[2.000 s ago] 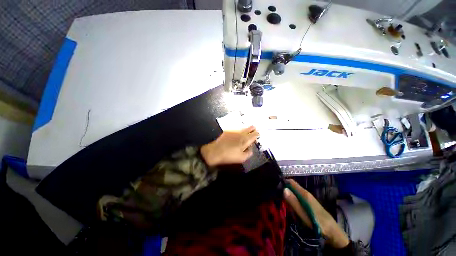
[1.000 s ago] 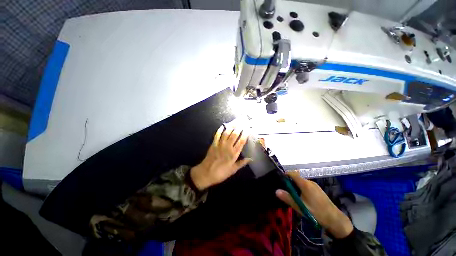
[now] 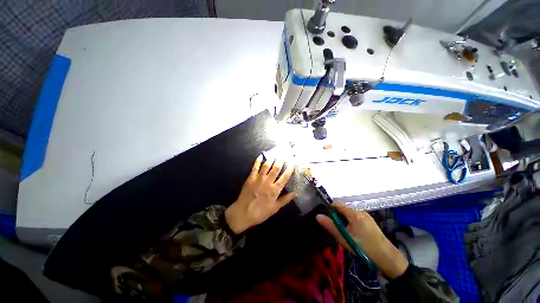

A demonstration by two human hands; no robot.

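A large black garment panel [image 3: 172, 177] lies over the left part of the white table and hangs over its front edge. My left hand [image 3: 260, 198] lies flat on it with fingers spread, just in front of the needle area. My right hand [image 3: 361, 234] holds the green-handled scissors [image 3: 349, 235], blades pointing up and left at the panel's right edge. A small dark grey piece [image 3: 305, 195] lies between my hands. The presser foot area is washed out by the lamp glow, and the blade tips are hard to make out.
The white sewing machine [image 3: 379, 89] stands behind my hands. Blue-handled snips [image 3: 455, 164] lie at the table's right end near a small tray. A loose thread [image 3: 92, 177] lies at the left. Grey cloth [image 3: 503, 237] is heaped on blue at the right.
Since the first frame my left hand has turned and spread its fingers on the panel. My right hand has moved up slightly with the scissors. The camera view has shifted a little.
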